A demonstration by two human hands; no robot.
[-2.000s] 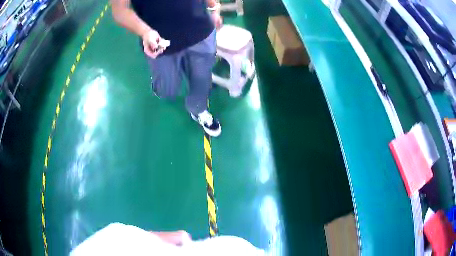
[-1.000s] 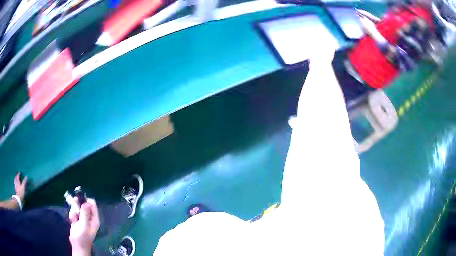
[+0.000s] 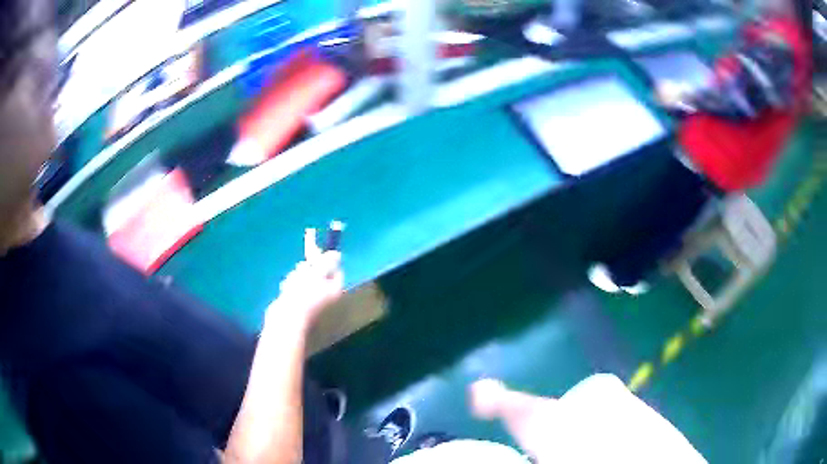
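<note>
My right hand [image 3: 499, 403] is small and blurred at the bottom, coming out of a white sleeve; its fingers are not clear and no object shows in it. My left hand is out of the picture. Another person's raised hand [image 3: 310, 288] holds a small dark stick with a silvery end [image 3: 335, 237], possibly a USB-type piece, upright in the fingers. A second small pale piece [image 3: 310, 241] stands up beside it; whether it is a finger or an object is unclear.
A dark-shirted person [image 3: 136, 335] stands close at left. A green bench [image 3: 408, 204] crosses the view with a white-faced panel [image 3: 594, 122] on it. A person in red [image 3: 739, 149] sits on a pale stool [image 3: 748, 231] at right. A cardboard box [image 3: 349, 317] is under the bench.
The view has shifted, and the dark-shirted person now appears nearer and larger, with the hand and small dark piece raised in front of the bench. My extended right arm has dropped towards the bottom.
</note>
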